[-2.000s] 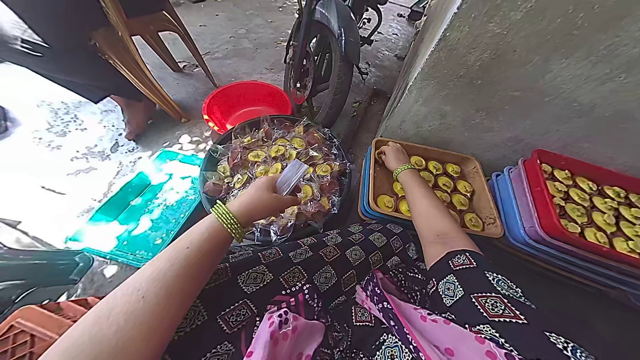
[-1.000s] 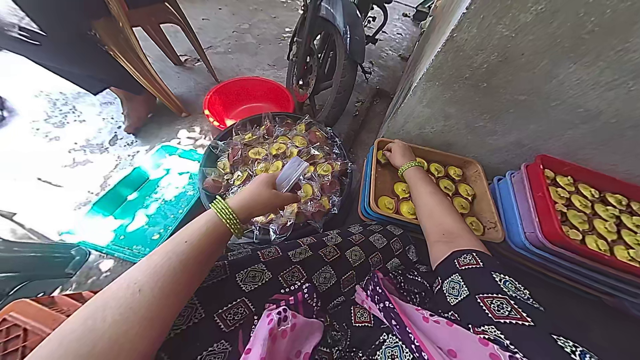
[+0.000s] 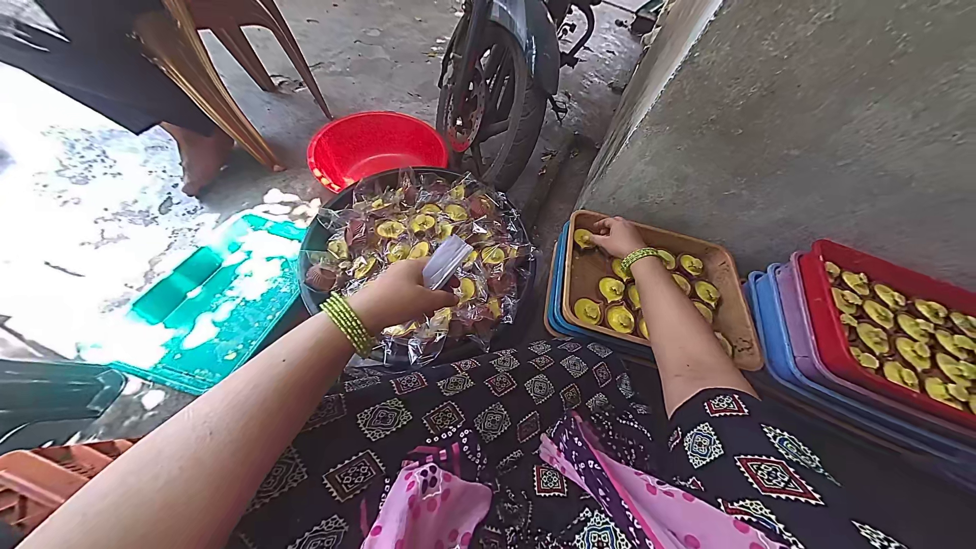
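Note:
My left hand [image 3: 404, 293] holds a small stack of clear plastic bags [image 3: 447, 261] above a dark round tub [image 3: 306, 293]. That tub is heaped with wrapped brown cups topped in yellow [image 3: 391, 229], each in clear film. On the right, my right hand [image 3: 616, 236] reaches into the far left corner of a tan plastic tray [image 3: 736, 305]. Its fingertips touch a yellow-topped brown cup [image 3: 584, 238]; whether they grip it I cannot tell. Unwrapped cups of the same kind [image 3: 611, 289] lie in that tray, partly hidden by my forearm.
A red basin [image 3: 377, 141] and a motorcycle wheel [image 3: 496, 107] stand behind the tub. Green trays [image 3: 221, 305] lie left. At right, a red tray [image 3: 814, 305] of cups tops stacked trays beside a concrete wall [image 3: 808, 130]. A person's foot [image 3: 202, 156] is near a plastic chair [image 3: 221, 84].

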